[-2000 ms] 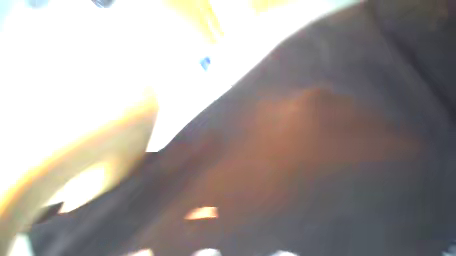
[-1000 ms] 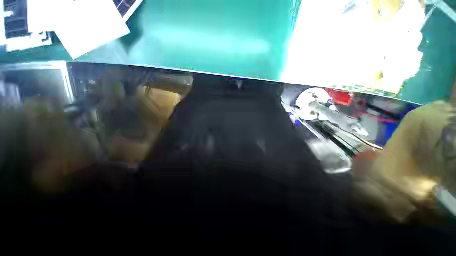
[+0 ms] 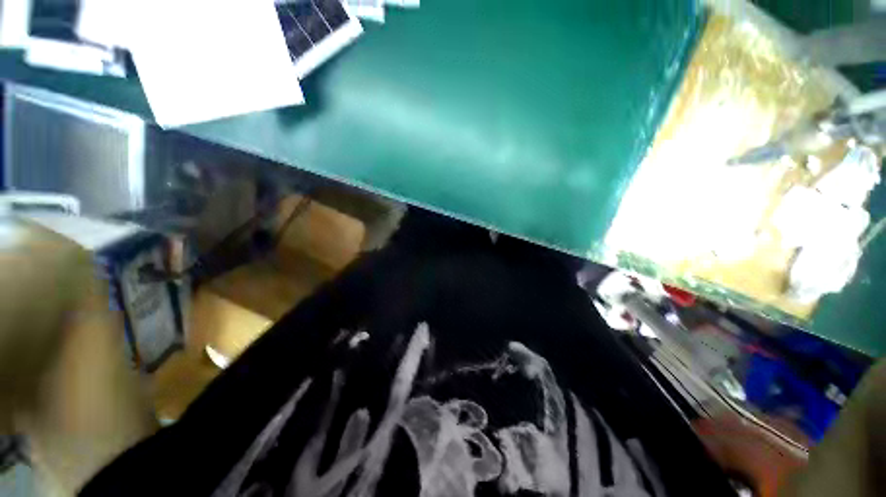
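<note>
A plain white sheet-like piece (image 3: 214, 63) lies on top of dark gridded solar panels (image 3: 316, 27) at the upper left of the green bench. The tan glue-catching board (image 3: 704, 160) lies at the right, shiny and partly glaring white. A crumpled white rag (image 3: 826, 228) sits on it beside a greyish metallic tool, perhaps the glue gun (image 3: 787, 146). My left arm is blurred at the left edge; its hand cannot be made out. At the lower right edge only a blurred part of my right arm shows; the hand is out of view.
The green bench (image 3: 486, 116) crosses the top, its front edge close to my dark printed shirt. Below left are a silver-grey framed machine (image 3: 73, 146), a dark box-like object (image 3: 151, 301) and cardboard boxes (image 3: 325, 233). Below right are blue (image 3: 792, 383) and red items.
The view has turned from close dark clothing and glare to the bench. Since one second ago the bench appears more tilted, the rag and tool show clearly, and both arms sit nearer the picture's edges.
</note>
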